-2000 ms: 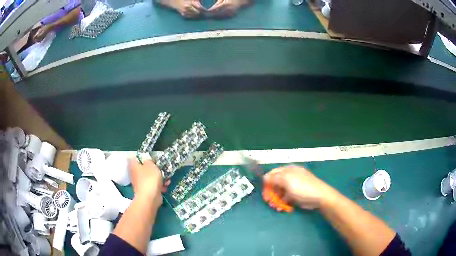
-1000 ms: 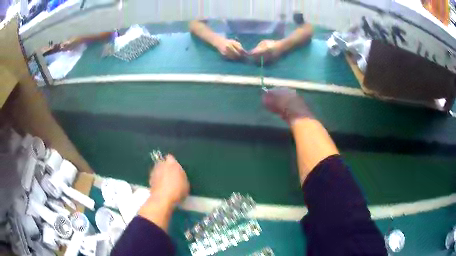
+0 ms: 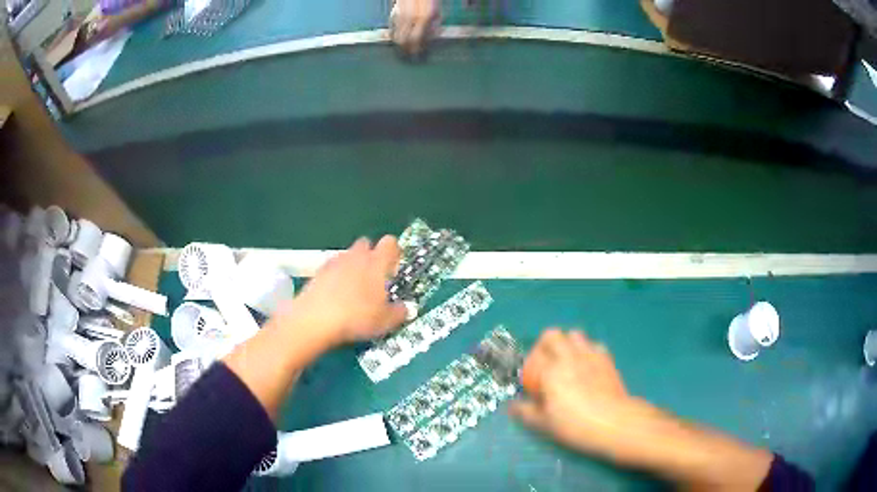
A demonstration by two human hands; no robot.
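My left hand [image 3: 356, 296] is on a dark circuit board panel [image 3: 435, 258], its fingers gripping the panel's lower left side. A narrow circuit board strip [image 3: 430, 332] lies below it, partly under my fingertips. A two-row circuit board panel [image 3: 452, 405] lies nearer to me. My right hand [image 3: 572, 384] is blurred and closed around cutters [image 3: 500, 356]; a little orange handle shows at the fingers, and the blurred dark tip is over the two-row panel's upper right end.
A carton [image 3: 144, 279] heaped with white fan housings [image 3: 60, 332] stands at left, with more housings [image 3: 207, 322] beside it. One housing [image 3: 337, 440] lies near me. A motor unit [image 3: 753, 331] stands at right. Another person's hand [image 3: 415, 24] is across the belt [image 3: 481, 183].
My right hand has come back from across the belt to the near boards. My left hand has moved onto the dark panel. The view has tilted, showing more of the near table.
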